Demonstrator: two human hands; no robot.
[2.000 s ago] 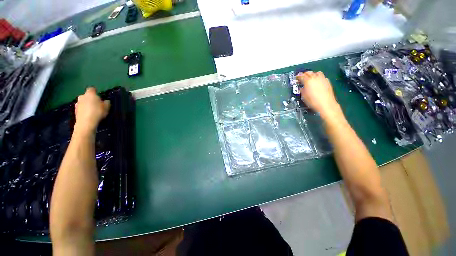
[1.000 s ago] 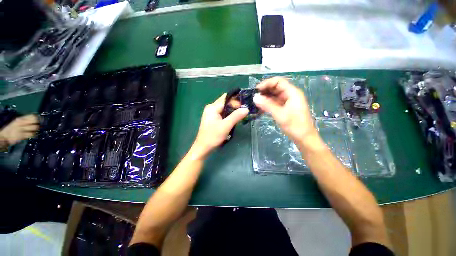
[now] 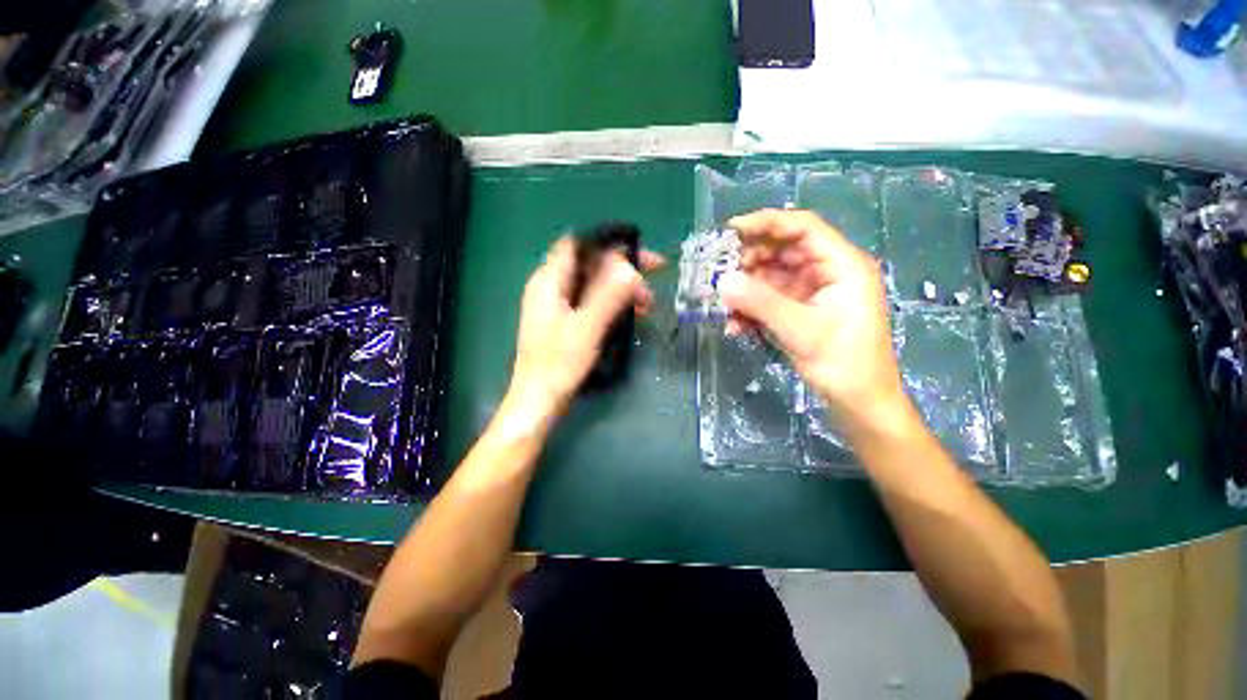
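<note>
My left hand [image 3: 568,321] holds a black phone housing [image 3: 610,358] upright over the green mat, blurred. My right hand [image 3: 807,294] holds a small white-silver circuit board [image 3: 708,275] between thumb and fingers, just right of the housing and apart from it. Thin dark wires seem to hang below the board, blurred. The clear blister tray [image 3: 927,390] lies under and to the right of my right hand. Circuit boards [image 3: 1026,233] with a round gold-yellow part lie in its upper right pocket.
Black blister trays [image 3: 246,287] are stacked at left. A carton [image 3: 205,602] with black trays stands on the floor. A partly assembled phone [image 3: 372,64] lies beyond the pale strip [image 3: 595,145]. A smartphone [image 3: 775,30] lies at the top. Crowded board trays [image 3: 1217,301] are far right.
My left hand left the black trays and my right hand left the clear tray; both came to the middle. Since the last frame, the board and housing have moved apart. Another person's hand at left is gone.
</note>
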